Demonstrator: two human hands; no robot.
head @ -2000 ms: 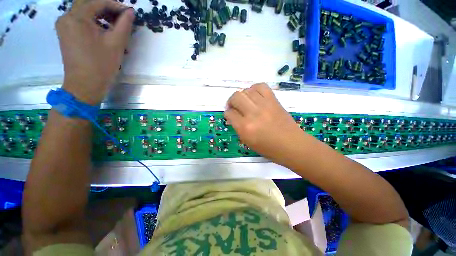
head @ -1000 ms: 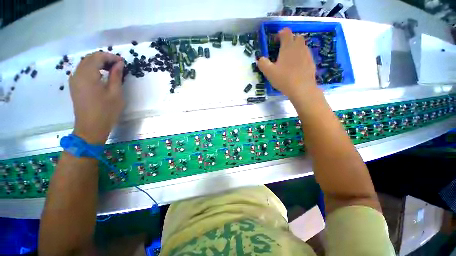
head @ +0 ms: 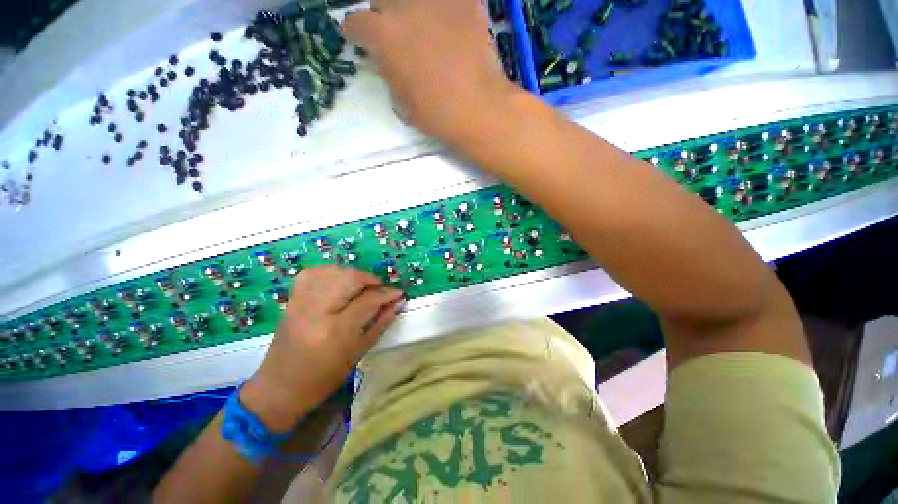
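The green circuit boards [head: 458, 241] run across the view in a long strip dotted with small parts. My left hand [head: 340, 310], with a blue strap [head: 248, 425] on its wrist, is at the near row of the boards. Its fingertips are together by the board's near edge; whether they hold a part cannot be seen. My right hand [head: 423, 59] is over the white bench, beside the large striped capacitors [head: 320, 59]. Its fingertips are near the top edge of the picture, and what they touch is unclear. Small black capacitors [head: 231, 84] lie scattered to the left.
A blue bin [head: 645, 74] with more striped capacitors stands at the upper right, partly cut off. White metal rails [head: 473, 313] border the boards on both sides. Blue plastic [head: 128, 443] is below the rail at the left. A cardboard box [head: 871, 379] is at the lower right.
My left hand has moved from the small black capacitors down to the boards. My right hand has left the blue bin and moved left to the striped capacitors. The camera view has shifted.
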